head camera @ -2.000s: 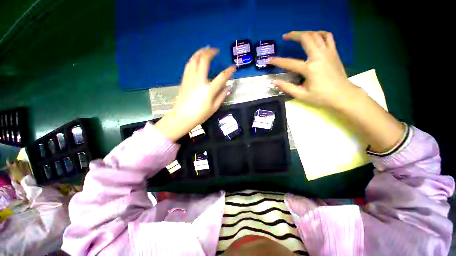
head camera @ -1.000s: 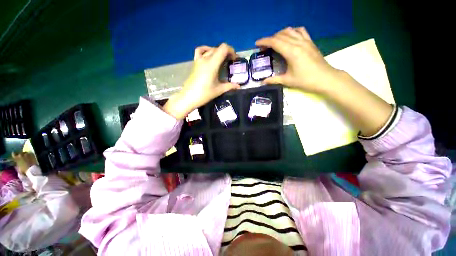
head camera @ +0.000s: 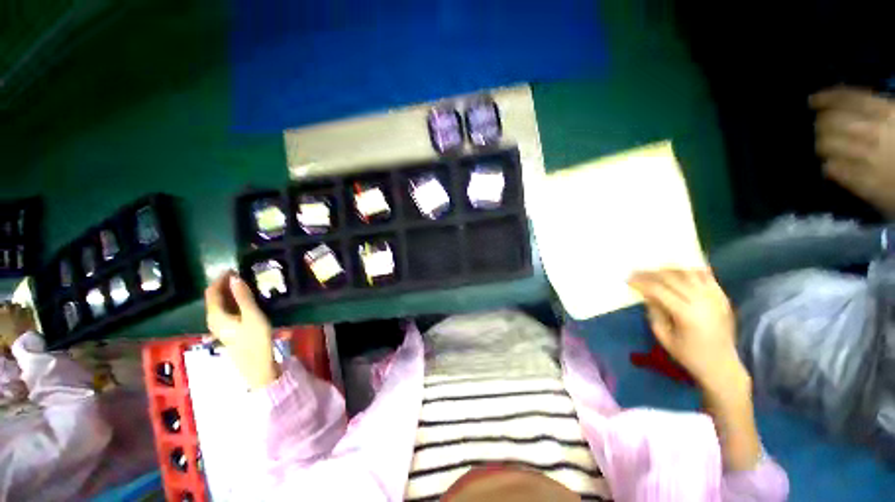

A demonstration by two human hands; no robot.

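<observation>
Two smartwatch bodies lie side by side on the pale strip (head camera: 363,142); the left one (head camera: 446,128) and right one (head camera: 483,121) have dim purplish faces. Below is the black foam tray (head camera: 432,280). Its far row is filled; its near row has devices in the left pockets and two empty pockets at right. My left hand (head camera: 236,319) is at the tray's near left corner, blurred; its grip is unclear. My right hand (head camera: 685,314) has its fingers over the near right edge of the yellow-and-white paper sheet (head camera: 618,225); its thumb is hidden.
The blue work mat (head camera: 412,59) is at the far side. A red blister tray (head camera: 160,387) bears a white record sheet (head camera: 221,422) at lower left. Neighbouring black trays (head camera: 169,265) are at left, with another person's sleeve below. Another person's hand (head camera: 859,142) is at far right.
The two devices moved from the blue mat to the pale strip. Both hands have let them go and come nearer, left to the tray corner, right to the paper. The red tray came into view.
</observation>
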